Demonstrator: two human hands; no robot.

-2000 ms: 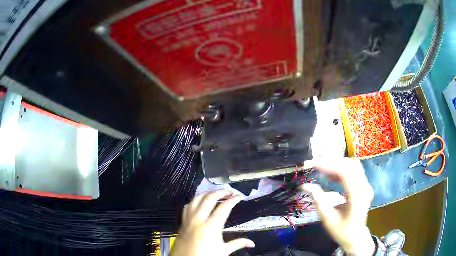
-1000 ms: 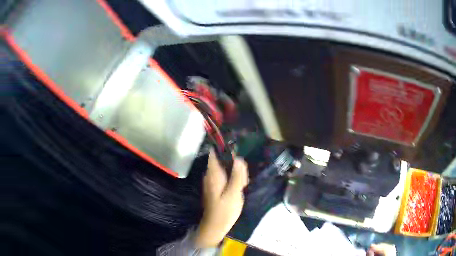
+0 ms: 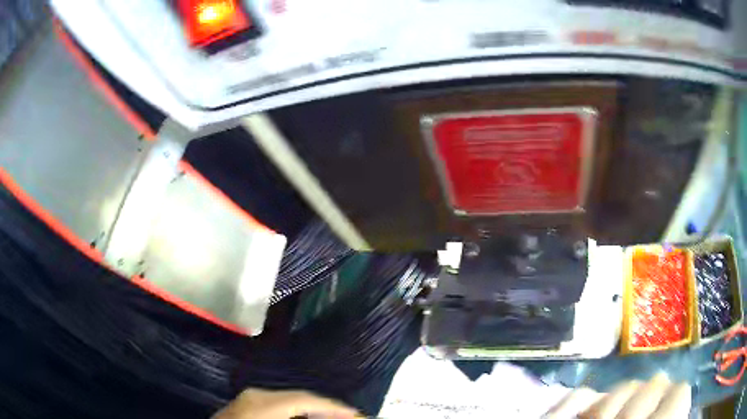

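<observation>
My left hand is at the bottom edge, mostly cut off; what it holds is not clear. My right hand is at the bottom right, its fingers partly visible over the edge of white paper; its palm is cut off and I cannot tell whether it holds anything. The dark crimping die stands beyond the paper, under the crimping press. A mass of black cables lies left of the die. The ferrule trays stand right of it, one with red ferrules, one with black ferrules.
The grey cable rest with red-orange edging runs along the left, with a large black cable bundle below it. The press's light panel with a lit red switch spans the top. Orange-handled snips lie at the right edge.
My left hand has moved from beside the cable rest down to the bottom edge; the black and red wires it held there are no longer visible. More of my right hand shows. The view has turned.
</observation>
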